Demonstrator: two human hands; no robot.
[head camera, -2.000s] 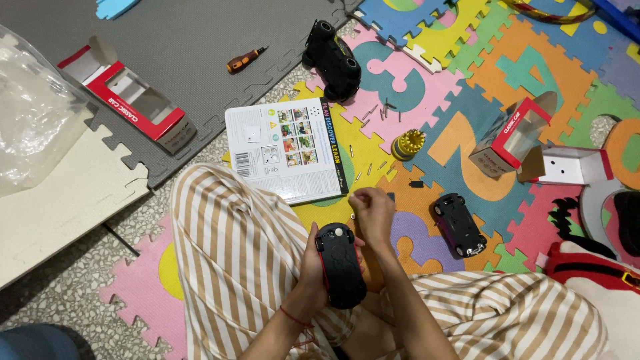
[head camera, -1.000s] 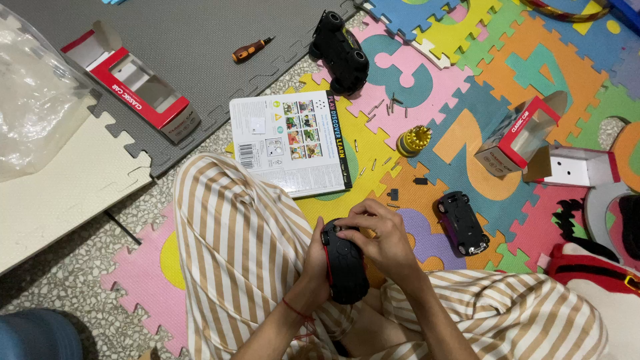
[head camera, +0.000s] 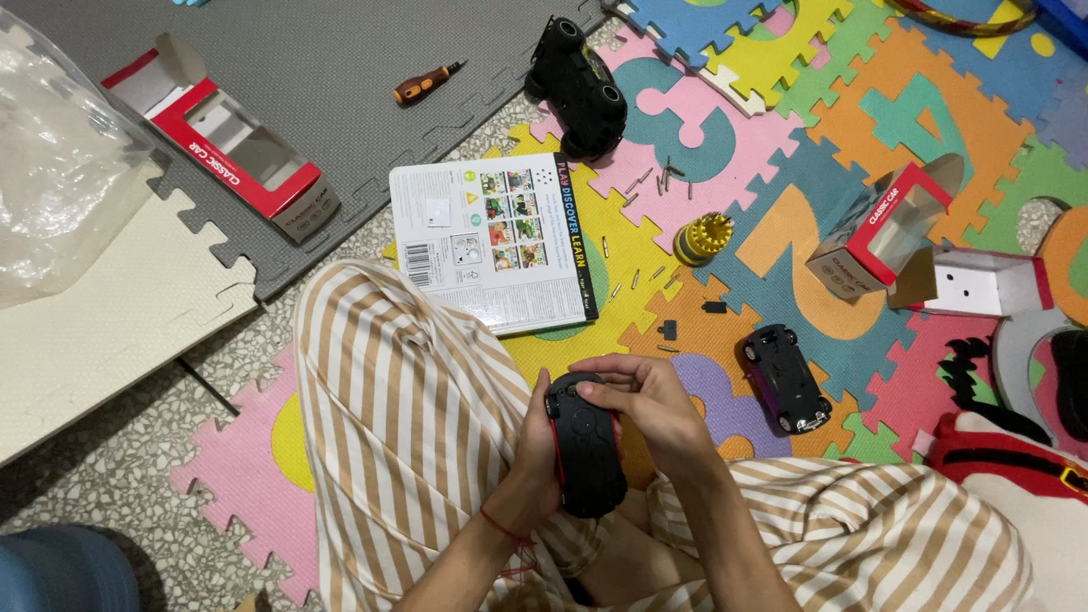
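A toy car (head camera: 588, 450), black underside up with a red edge, lies in my left hand (head camera: 535, 442), which grips it along its left side. My right hand (head camera: 650, 404) has its thumb and fingers at the car's upper end, over a small round spot on the underside. To the right, a second toy car (head camera: 784, 378) rests upside down on the foam mat. Two small black plastic pieces, one a flat cover (head camera: 714, 307) and one a tabbed cover (head camera: 668, 330), lie just beyond my right hand. Screwdriver bits (head camera: 636, 278) are scattered near a yellow and black bit holder (head camera: 703, 238).
A board book (head camera: 501, 246) lies ahead of my knee. Beyond it are a larger black toy vehicle (head camera: 580, 89) and a screwdriver (head camera: 428, 83). Red car boxes (head camera: 238, 153) stand left and right (head camera: 888, 225). A clear plastic bag (head camera: 59, 161) is at the far left.
My right hand has come from the mat beside the small black pieces onto the held car. The tabbed black cover, visible one second ago, now shows near the flat one.
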